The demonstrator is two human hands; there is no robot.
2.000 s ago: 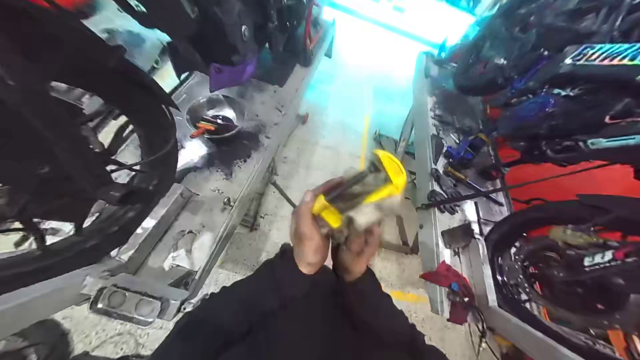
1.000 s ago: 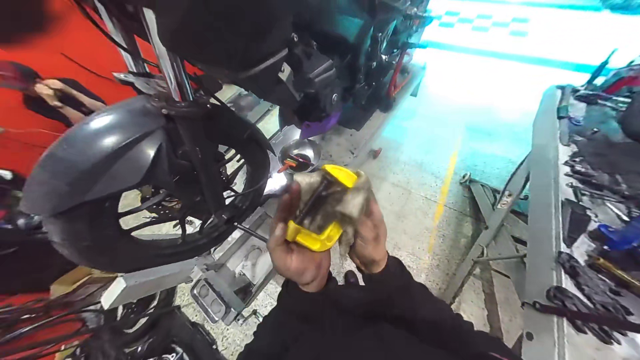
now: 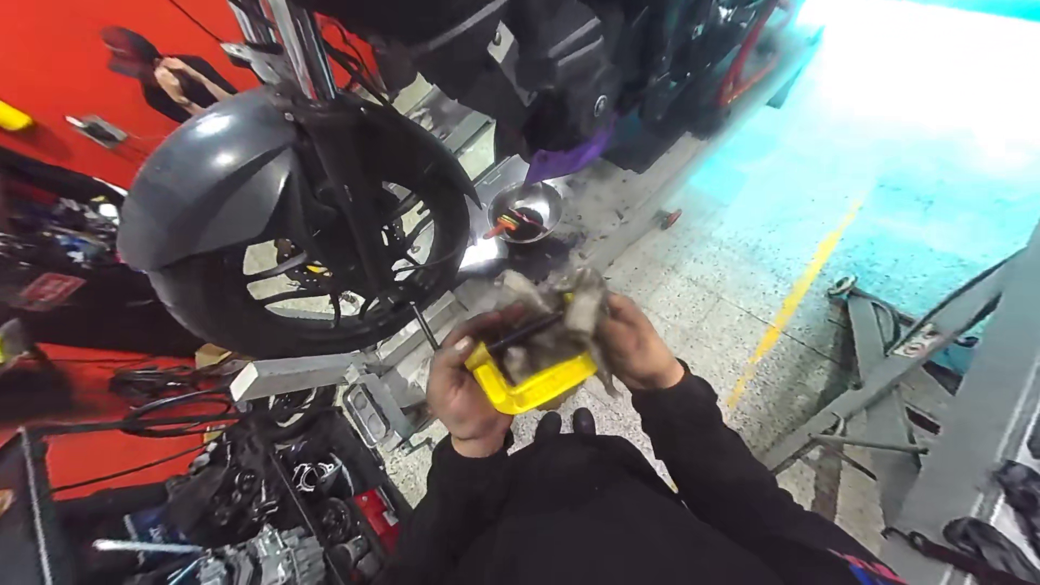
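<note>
My left hand (image 3: pixel 467 390) grips the left end of a yellow C-shaped clamp-like tool (image 3: pixel 540 386) with a dark rod across it. A dirty grey rag (image 3: pixel 581 313) is bunched around and inside the yellow frame, blurred by motion. My right hand (image 3: pixel 642 345) holds the rag against the tool's right side. Both hands are in front of my body, above the floor. Beyond them, a metal bowl (image 3: pixel 540 199) with an orange-handled tool (image 3: pixel 505 226) in it rests on the grey lift platform. A motorcycle's front wheel (image 3: pixel 325 236) stands to the left of the hands.
A purple cloth or part (image 3: pixel 569 158) hangs below the motorcycle's engine (image 3: pixel 561 89). At lower left, black trays hold metal engine parts (image 3: pixel 268 556). A second lift's grey frame (image 3: pixel 902 357) stands at right. A person (image 3: pixel 166 73) is by the red wall at upper left.
The view has swung left, bringing the front wheel and the parts trays in. Both hands still hold the yellow tool and rag, whose position between them has turned.
</note>
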